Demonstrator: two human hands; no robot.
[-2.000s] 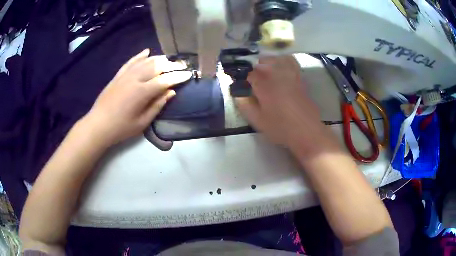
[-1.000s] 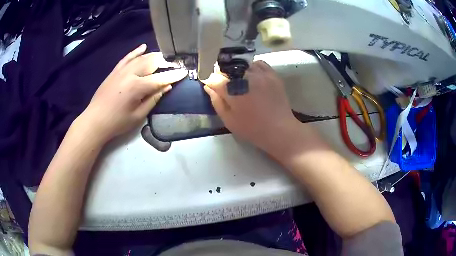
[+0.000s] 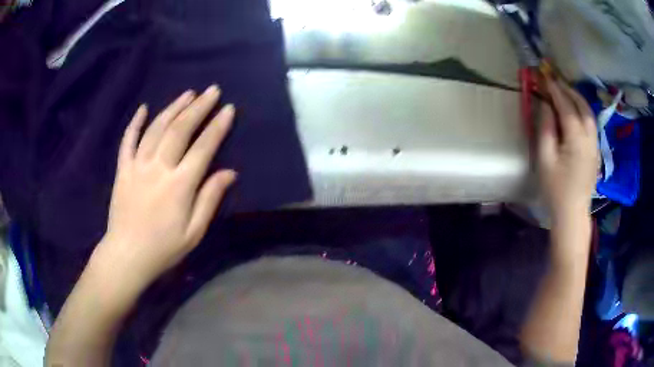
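The dark navy-purple fabric panel (image 3: 251, 154) lies over the left part of the machine table, its straight right edge running down past the table's front edge. My left hand (image 3: 171, 175) rests palm down on it with the fingers apart, holding nothing. My right hand (image 3: 570, 147) is at the right end of the table, its fingers around the handles of the scissors (image 3: 528, 97). The red loop shows left of the fingers, and the blades point up and away. The hand is slightly blurred and hides most of the orange-yellow loop.
The white machine table (image 3: 423, 122) has a dark seam line across it and small holes near the front. A blue plastic tray (image 3: 622, 161) with white tape is just right of my right hand. A thin pale bent piece (image 3: 82, 36) lies on the fabric at upper left. The needle area is out of view.
The view has shifted, and the machine head with its needle has left it. My left hand has moved from the needle area onto the fabric, now spread nearer me. My right hand has moved right to the scissors.
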